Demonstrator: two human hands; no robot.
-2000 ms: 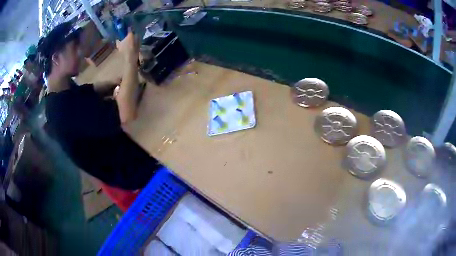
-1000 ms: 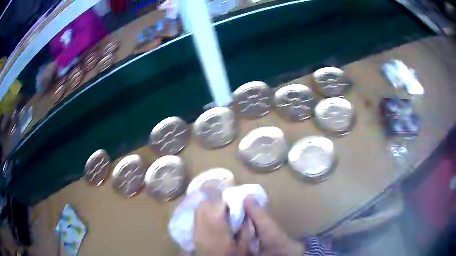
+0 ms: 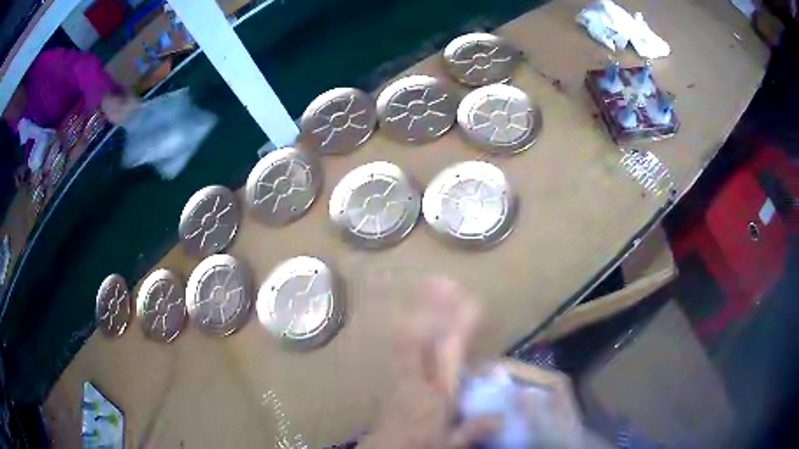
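Observation:
Several round metal discs with raised rims and spoke patterns lie on the brown bench, including a bright one [image 3: 300,302] left of my hands and another [image 3: 470,203] beyond them. My left hand [image 3: 435,338] is blurred, above the bench at lower centre. Its fingers are too blurred to tell whether they hold anything. My right hand [image 3: 552,410] is at the lower right, also blurred, and is closed around crumpled white wrapping [image 3: 493,399]. The wrapping lies between the hands and partly hides the fingers.
A brown square pad [image 3: 635,110] bears blue pieces, below loose white wrapping [image 3: 618,28]. A white pad [image 3: 102,419] with small yellow-green pieces lies lower left. A white post [image 3: 232,70] crosses the green conveyor [image 3: 368,44]. A person in pink [image 3: 66,83] is beyond; a red stool [image 3: 745,224] is right.
The view has swung right. My hands and the white wrapping have moved away from the nearest disc, towards the lower right, and the disc lies uncovered. The hands are farther apart.

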